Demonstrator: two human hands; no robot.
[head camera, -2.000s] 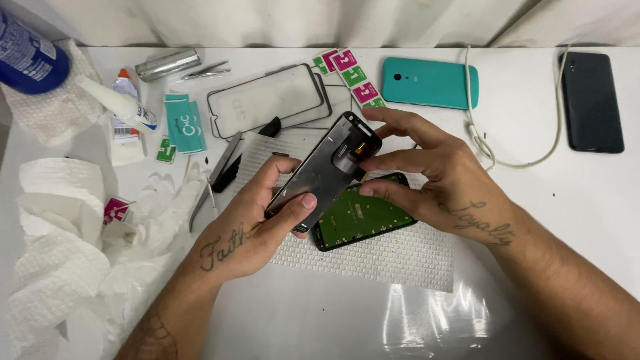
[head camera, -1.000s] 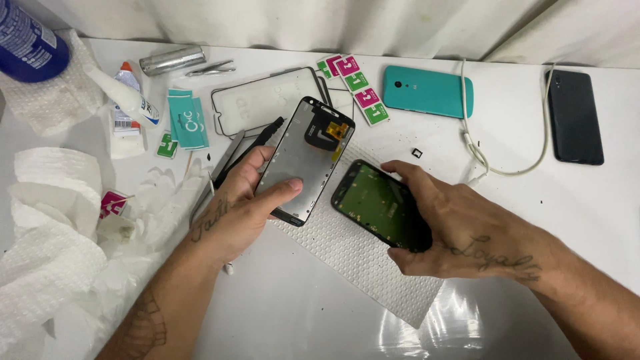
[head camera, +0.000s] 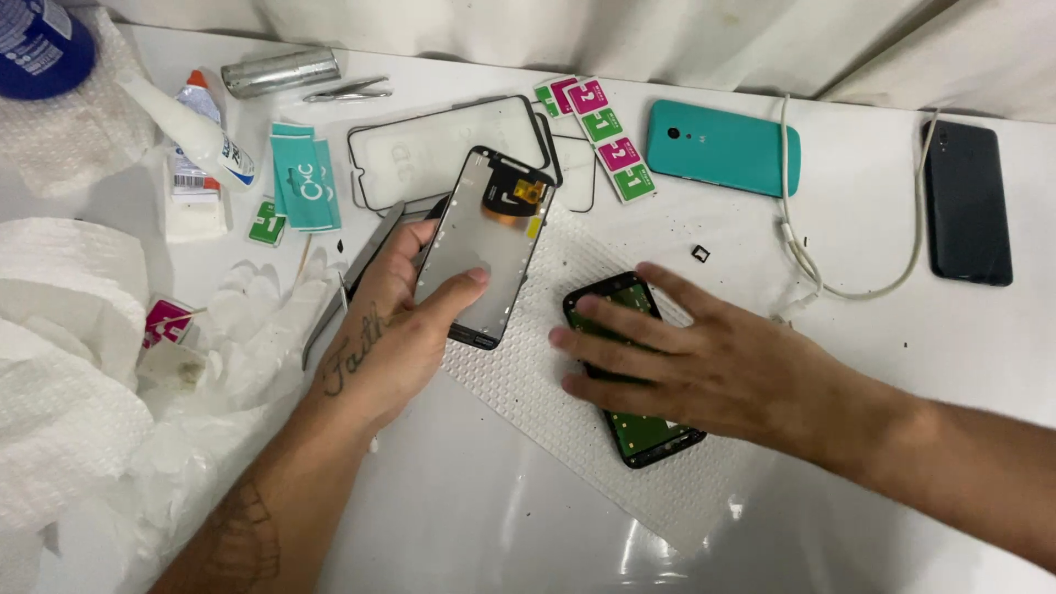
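Observation:
My left hand (head camera: 396, 330) grips a phone display assembly (head camera: 474, 247), its grey back facing up, with a black and orange flex cable near its top end. The thumb presses on the grey back. My right hand (head camera: 701, 355) is spread flat over a black phone frame with a green circuit board (head camera: 639, 429), which lies on a textured white paper towel (head camera: 544, 445). Its fingers cover the middle of the board; whether they touch it I cannot tell. The display's lower end is left of the frame, apart from it.
Behind are screen protectors (head camera: 437, 157), wipe packets (head camera: 615, 148), a teal phone back (head camera: 709, 148), a dark phone (head camera: 965, 206) and a white cable (head camera: 883, 293). A small black part (head camera: 700, 253) lies near the towel. At left are tweezers (head camera: 346, 91), glue bottles (head camera: 194, 136), teal packets (head camera: 305, 181) and crumpled gloves (head camera: 247, 346).
The display and the frame, close together two seconds ago, are now apart. My right hand has let go of the frame, which now lies on the towel, and its fingers have spread.

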